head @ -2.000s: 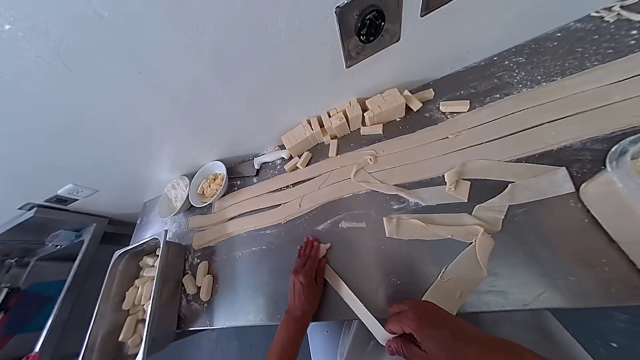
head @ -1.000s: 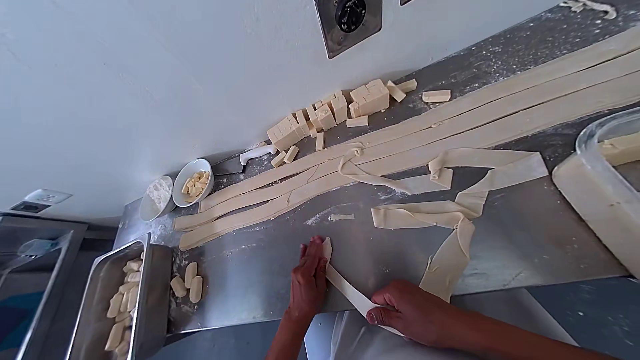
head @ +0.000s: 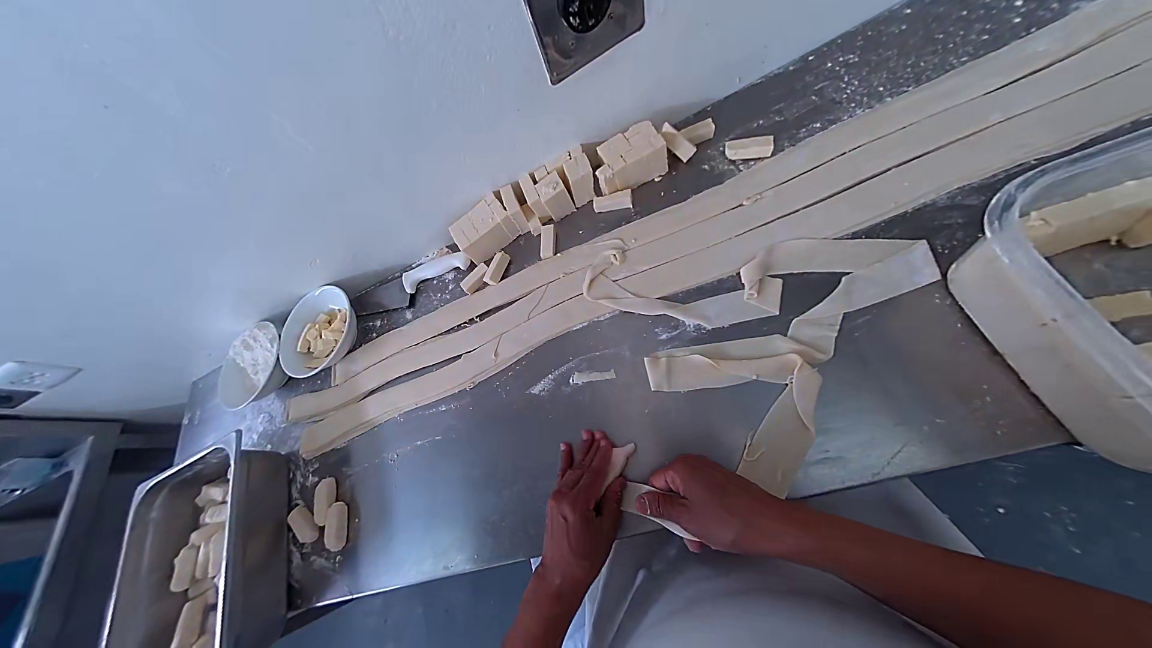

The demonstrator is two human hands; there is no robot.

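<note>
My left hand [head: 583, 508] lies over a small wrapped piece of dough [head: 619, 461] near the table's front edge; its inside is hidden. My right hand [head: 715, 506] pinches a dough strip [head: 652, 508] that runs from the left hand. A loose, folded dough strip [head: 781, 432] lies to the right. Behind it, long parallel dough strips [head: 540, 315] stretch diagonally over the steel table. Cheese-like blocks and sticks [head: 634, 157] stand along the wall, beside a white-handled knife [head: 436, 270]. Several wrapped pieces [head: 336, 526] rest at the left, next to a metal pan.
The metal pan [head: 256, 540] at the lower left holds several finished-looking pieces. Two white bowls stand behind it, one with flour [head: 252, 355], one with small chunks [head: 321, 333]. A clear plastic tub [head: 1035, 297] is at the right. A socket plate [head: 589, 36] is on the wall.
My right hand has moved left, close to my left hand, and the dough strip showing between them is much shorter. My left hand stays on the dough end.
</note>
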